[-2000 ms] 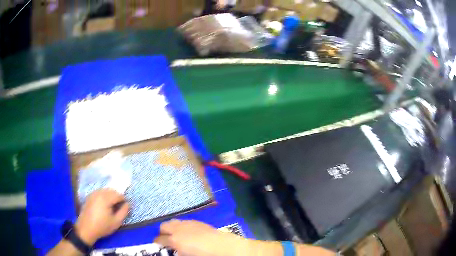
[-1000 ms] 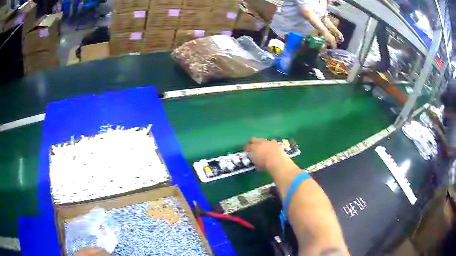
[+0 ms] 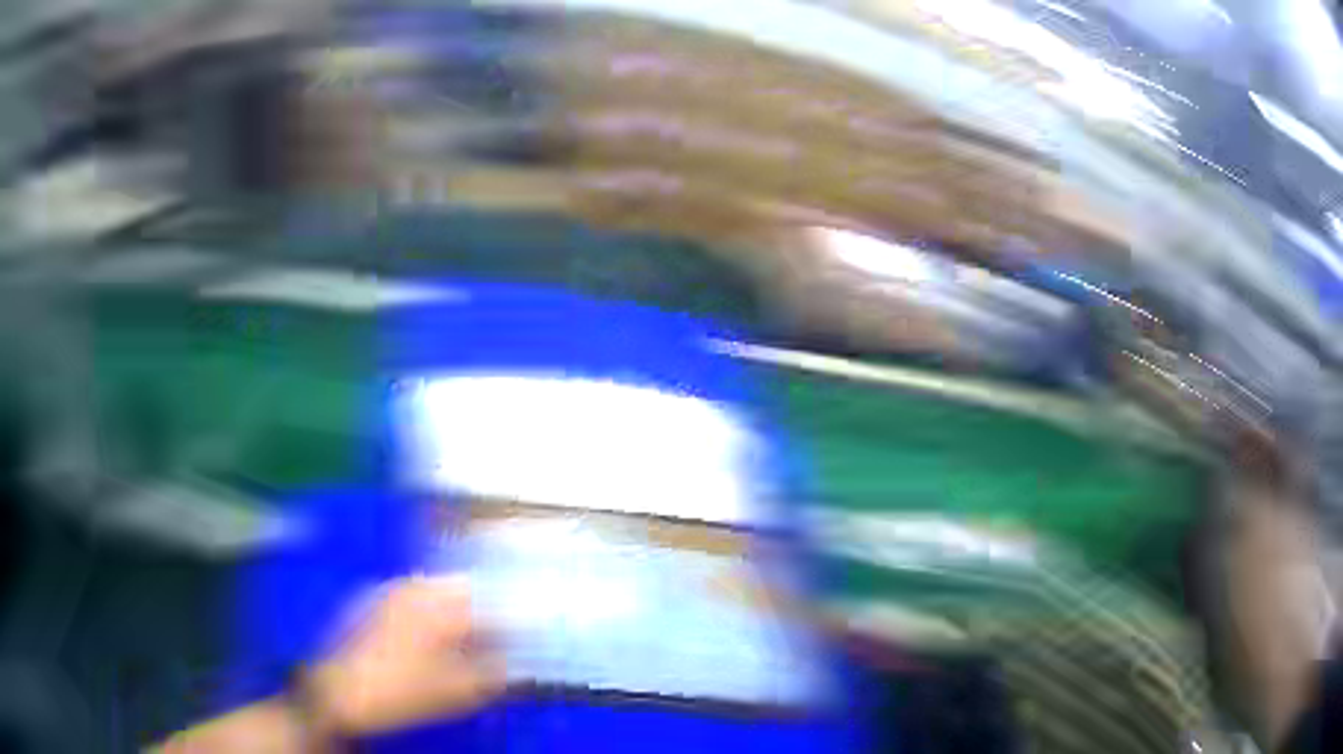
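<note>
The whole view is smeared by motion. My left hand [image 3: 413,656] is at the left edge of the nearer carton of screws [image 3: 663,619]; its fingers are too blurred to show whether it holds anything. A pale patch, likely the clear bag [image 3: 575,589], lies on the screws. The farther carton of white plastic parts [image 3: 589,442] is bright white behind it. Both cartons sit on the blue sheet [image 3: 545,324]. A blurred skin-toned shape stands upright near the right edge, perhaps my right hand and forearm [image 3: 1270,575]; its fingers cannot be made out.
The green conveyor belt [image 3: 957,449] runs across behind and beside the blue sheet, with pale rails. Stacked brown cartons [image 3: 825,125] are blurred at the back. A dark surface lies at lower right, with a faint reddish streak beside the screw carton, too blurred to name.
The view has swung left, so the cartons now appear farther right and higher. My left hand shows more fully beside the screws. My right arm no longer reaches over the belt; the circuit board cannot be made out.
</note>
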